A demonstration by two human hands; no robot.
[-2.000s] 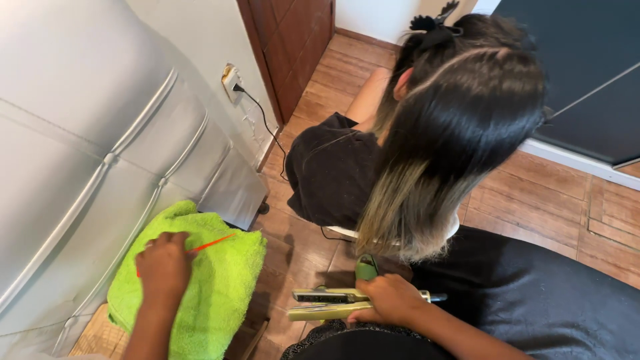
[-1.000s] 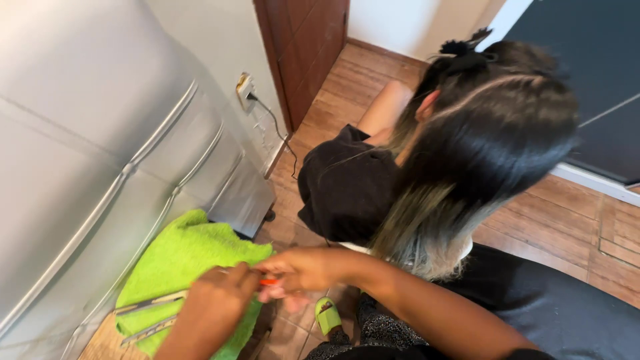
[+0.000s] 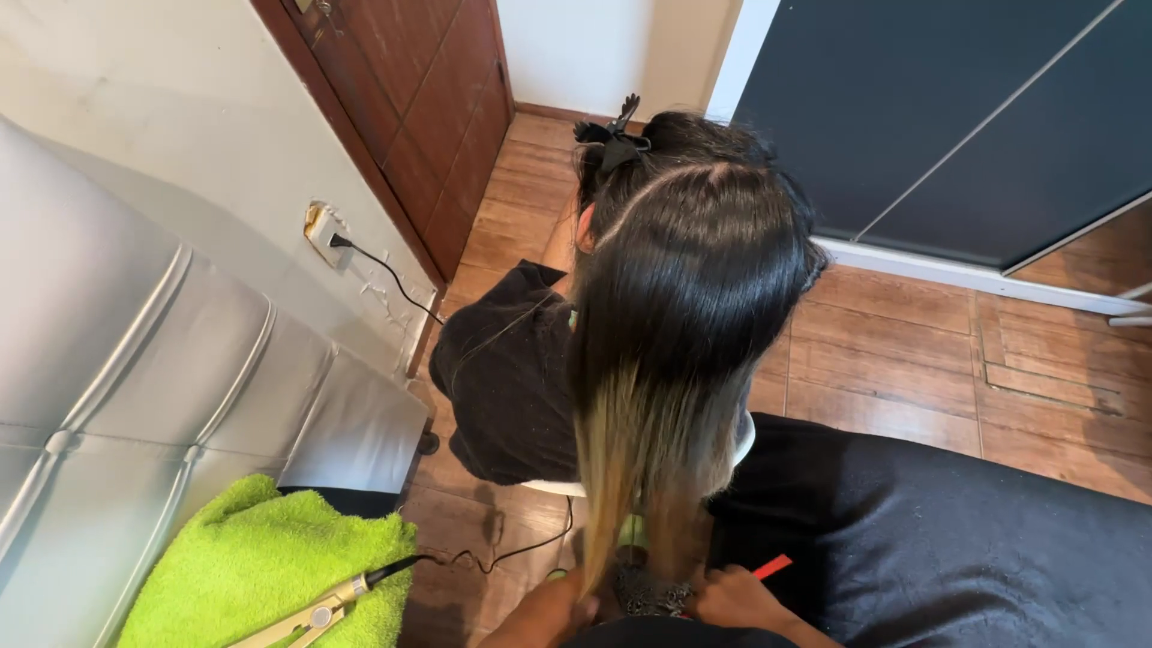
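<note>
A seated person with their back to me has long dark hair [image 3: 693, 279] with blond ends, parted at the crown, the front part pinned by a black hair clip [image 3: 616, 139]. At the bottom edge my left hand [image 3: 551, 607] is at the left ends of the hair, its fingers partly hidden. My right hand [image 3: 733, 594] is closed around a red comb [image 3: 772, 567], whose end sticks out to the right, beside the right ends of the hair. A gold flat iron [image 3: 315, 616] lies on a lime green towel [image 3: 279, 549] at the lower left.
A silver padded headboard [image 3: 216, 387] stands at left. A black cord [image 3: 387, 270] runs from a wall socket [image 3: 322, 236]; more cord trails over the wooden-look floor [image 3: 882, 360]. A black-covered surface [image 3: 954, 522] fills the lower right. A brown door [image 3: 423, 117] and dark panels [image 3: 927, 108] stand beyond.
The flat iron, in my right hand at first, now lies on the towel. The red comb has passed from my left hand to my right. Both hands have moved to the hair ends.
</note>
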